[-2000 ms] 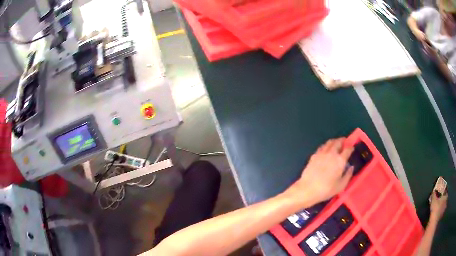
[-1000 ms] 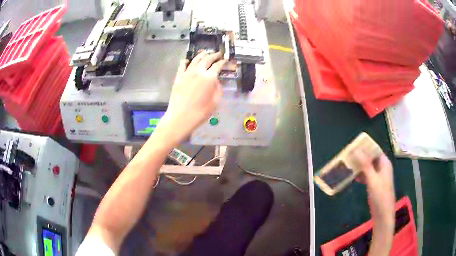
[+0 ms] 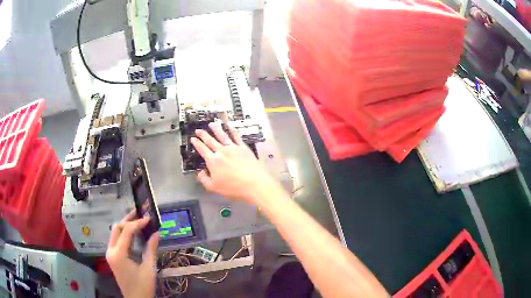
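Observation:
My left hand (image 3: 133, 250) holds a phone (image 3: 145, 195) upright on its edge in front of the machine's touchscreen (image 3: 177, 224); its dark face and gold edge show. My right hand (image 3: 230, 160) lies palm down with fingers spread over the right fixture (image 3: 189, 152). It covers most of the nest, so I cannot tell whether a phone lies under it. The left fixture (image 3: 108, 157) has a black slab in it, with no hand on it. The press head (image 3: 152, 93) stands between the two fixtures.
A tall stack of red trays (image 3: 402, 75) stands on the green belt (image 3: 378, 198), beside a white board (image 3: 471, 142). A red tray with black phones (image 3: 448, 279) is at bottom right. More red trays (image 3: 35, 192) are at left. A green button (image 3: 225, 213) is below my right hand.
The view has shifted. My left hand has left the right fixture and now holds a phone. My right hand, which held a gold phone over the belt, is now on that fixture.

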